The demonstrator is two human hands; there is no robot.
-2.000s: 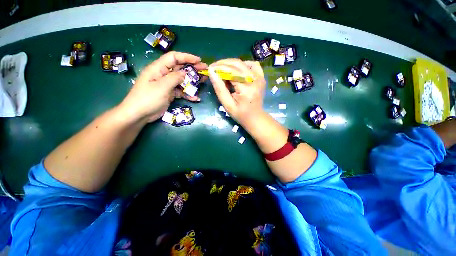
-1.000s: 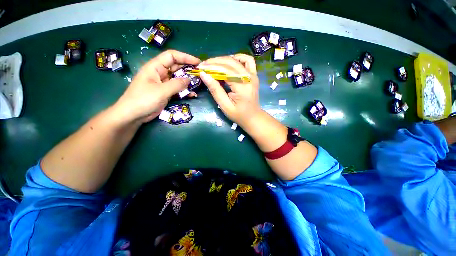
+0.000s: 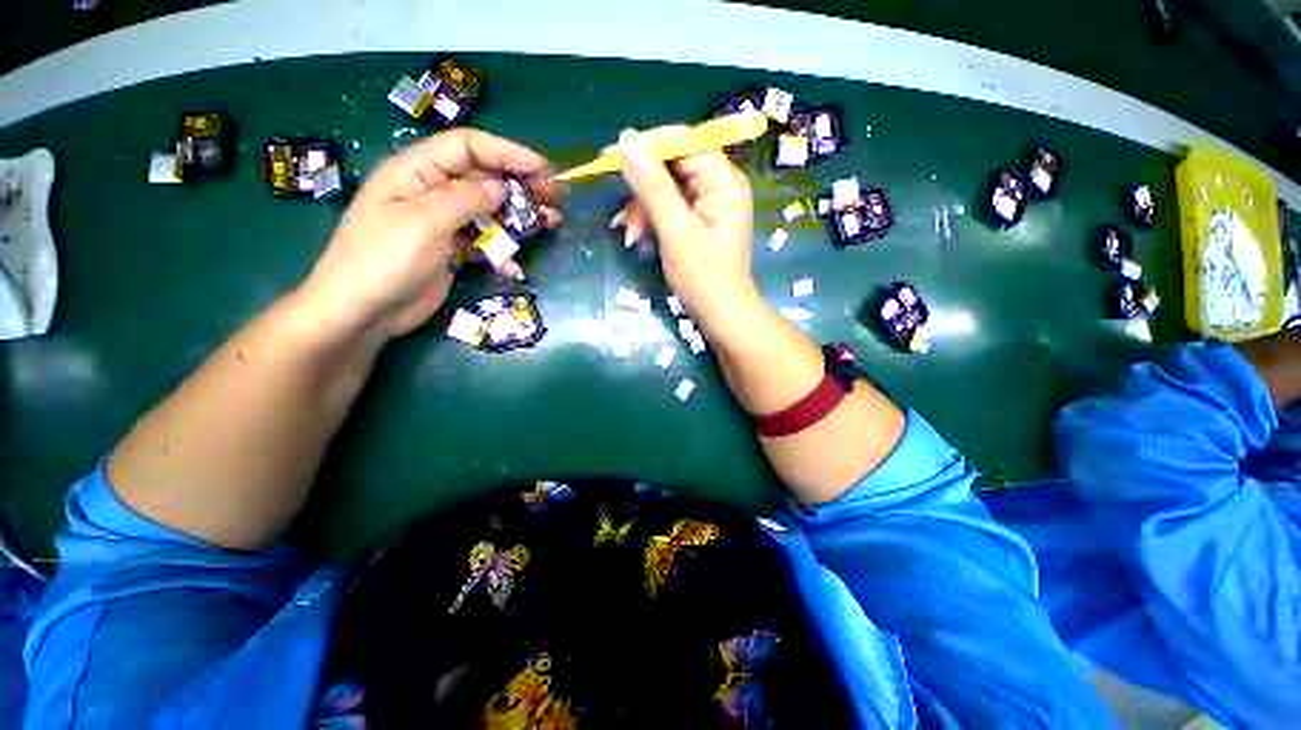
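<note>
My left hand [image 3: 407,221] holds a black electronic unit [image 3: 519,211] by its edges, with a white tab [image 3: 495,244] sticking out at its lower side. My right hand [image 3: 692,214] holds yellow tweezers [image 3: 671,144], tip pointing left at the unit's upper right edge; whether the tip touches is unclear. Another unit [image 3: 509,322] with a white tab lies on the table just below my left hand. Small white squares [image 3: 685,388] lie loose below and right of my right hand.
More units lie on the green table [image 3: 571,428], at the upper left [image 3: 300,167], upper middle and right [image 3: 902,315]. A white holder [image 3: 32,243] is at the far left, a yellow tray [image 3: 1230,250] at the far right beside a neighbour's blue sleeve [image 3: 1199,456]. A pale rail [image 3: 642,40] runs behind.
The tweezers have swung up and tilted, their tip now at the unit's upper right edge instead of over it. The held unit has turned, showing its white tab more. More white squares show near my right wrist.
</note>
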